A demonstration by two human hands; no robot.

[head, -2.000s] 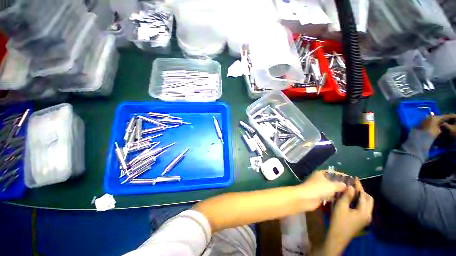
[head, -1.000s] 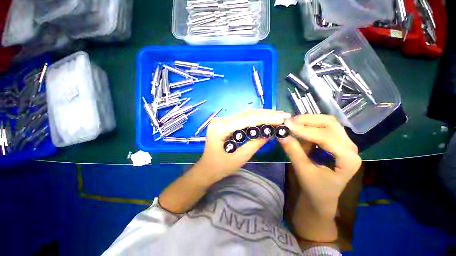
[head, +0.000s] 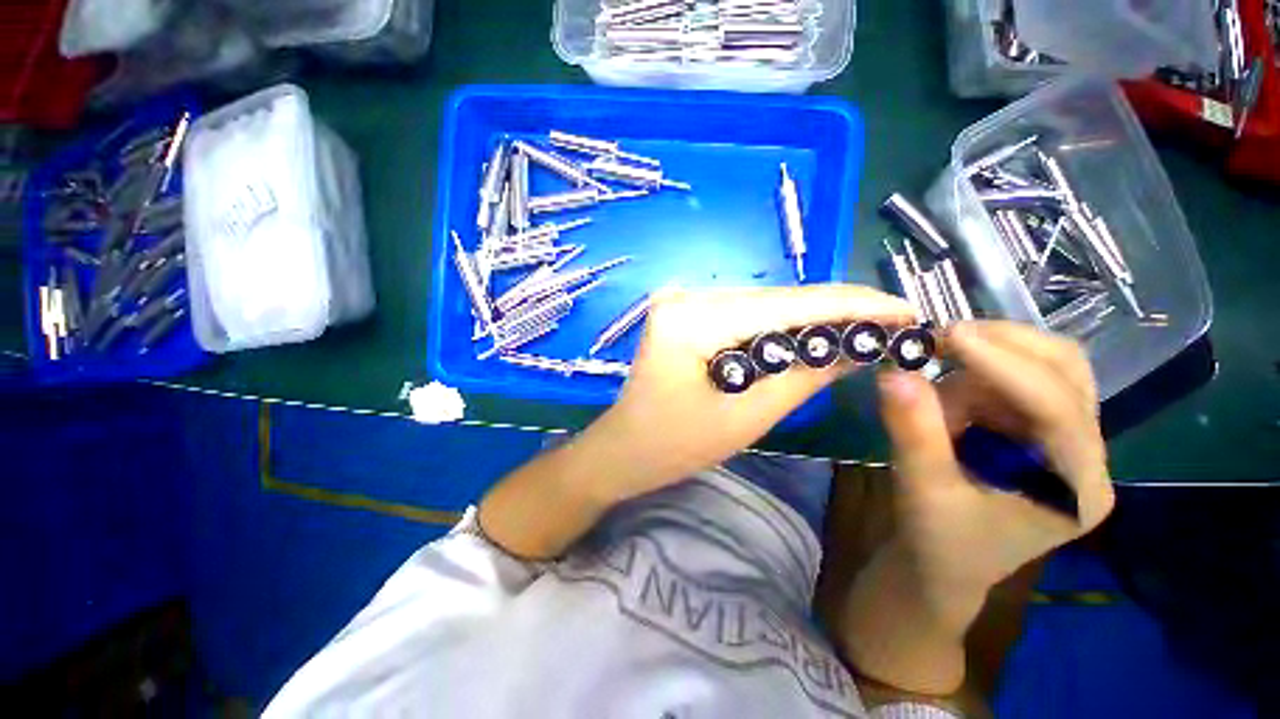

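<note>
My left hand (head: 702,372) holds several metal cylinders (head: 818,343) side by side in a row, their round dark-ringed ends with pale centres facing me. My right hand (head: 983,450) touches the rightmost cylinder with thumb and finger, and a dark blue-black tool (head: 1018,466) lies in its curled fingers, mostly hidden. Behind my hands is the blue tray (head: 456,253), with loose silver pin-ended parts (head: 541,302) mostly in its left half and one part (head: 790,221) near its right side. The cylinders' far ends are hidden by my left hand.
A clear box of jumbled parts (head: 1179,281) is at the right, with loose metal sleeves (head: 927,281) beside it. A clear box of aligned parts (head: 702,63) is beyond the tray. A frosted box (head: 260,225) and second blue tray (head: 105,358) are left. White tissue (head: 435,402) lies near the edge.
Since two seconds ago, the view has shifted and both hands now show in front of the blue tray. Since one second ago, the row of cylinders stays held, a little further right in view.
</note>
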